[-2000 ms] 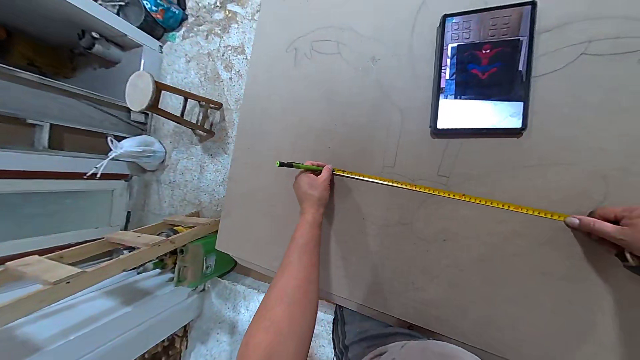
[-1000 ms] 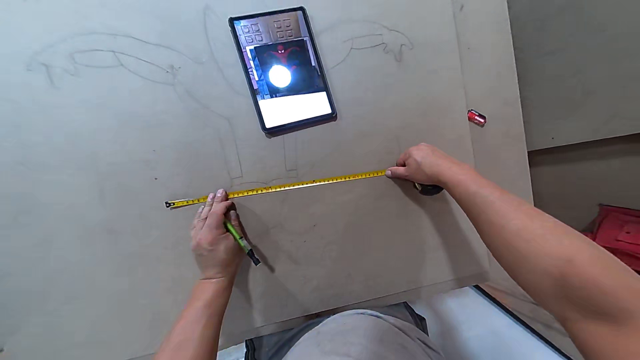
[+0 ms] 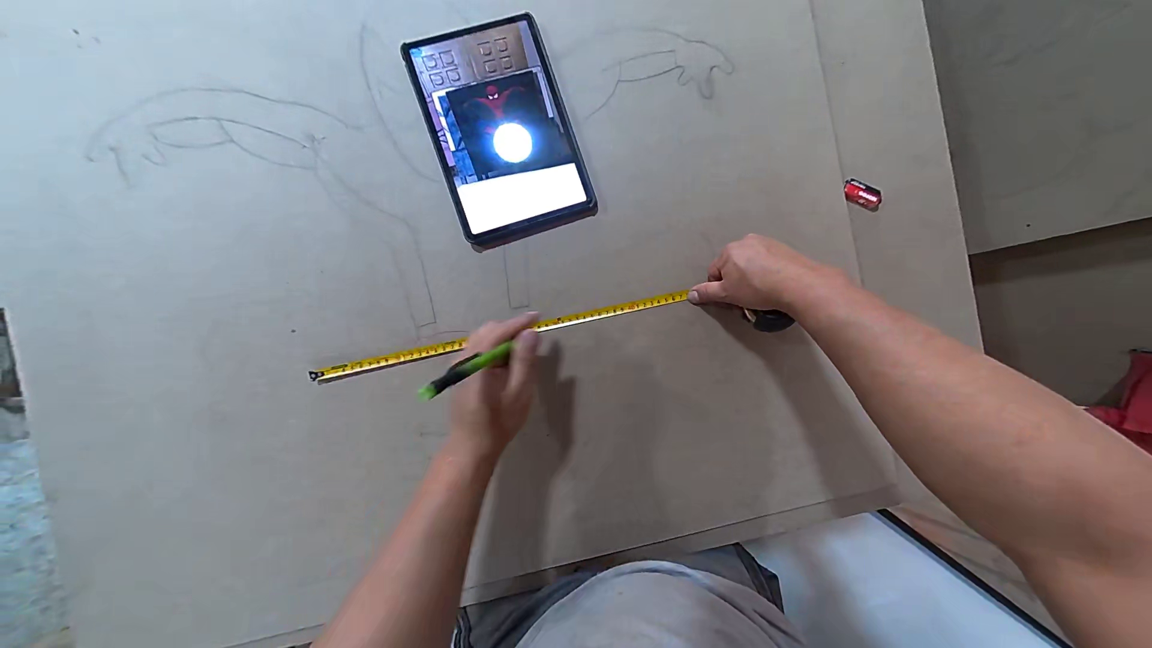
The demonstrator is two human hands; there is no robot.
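A yellow tape measure blade (image 3: 396, 357) lies stretched across a large drawing board (image 3: 225, 504), its hooked end at the left. My left hand (image 3: 497, 378) holds a green and black pen or mechanical pencil (image 3: 472, 367) at the middle of the blade. With thumb and fingers, my right hand (image 3: 751, 274) pinches the blade's right part; the dark tape case (image 3: 769, 320) shows just below that hand. Above the blade rests a tablet in a dark case (image 3: 526, 202), its lit screen showing a red and blue costumed figure. Faint pencil outlines of arms and legs surround the tablet.
A small red cylindrical object (image 3: 863, 194) lies near the board's right side. Farther right are another grey panel (image 3: 1053, 117) and a red item (image 3: 1136, 396) at the frame edge. Below the board's front edge, a white surface with a dark rim (image 3: 864, 576) sits at the lower right.
My left hand has moved right along the blade, and the pen has turned from pointing down-right to lying across my fingers. The view has shifted greatly from the earliest frame.
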